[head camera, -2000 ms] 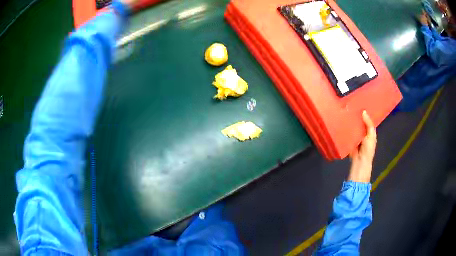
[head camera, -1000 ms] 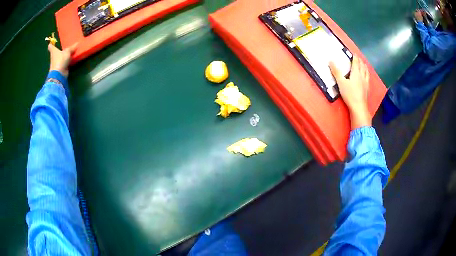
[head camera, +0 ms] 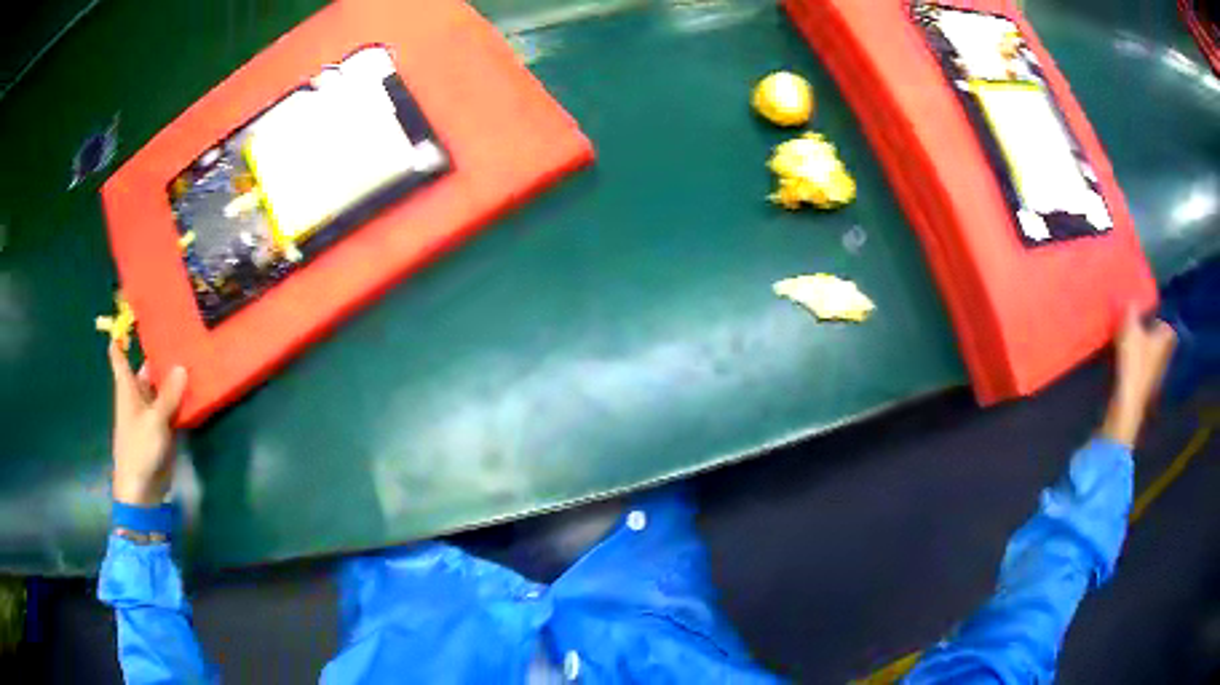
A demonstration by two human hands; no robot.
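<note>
An open tablet [head camera: 308, 167] lies on a red foam pad [head camera: 502, 134] at left, its white battery up and its board end toward the left. My left hand [head camera: 143, 435] is at the pad's near left corner, with a yellow tape scrap [head camera: 118, 324] at its fingertips. A second open tablet [head camera: 1024, 127] lies on a stack of red foam pads [head camera: 1050, 315] at right. My right hand [head camera: 1141, 364] grips the stack's near right corner; some of its fingers are hidden.
Between the pads, a smooth yellow ball [head camera: 783, 99], a ragged yellow lump [head camera: 811, 173] and a flat yellow scrap [head camera: 826, 296] lie on the green mat [head camera: 575, 348]. A small clear bit [head camera: 854, 240] lies near them. The bench edge runs before my blue smock [head camera: 522, 616].
The left pad and tablet have come nearer, with my left hand at the pad's corner. My right hand has moved off the right tablet to the stack's corner. The view has turned left.
</note>
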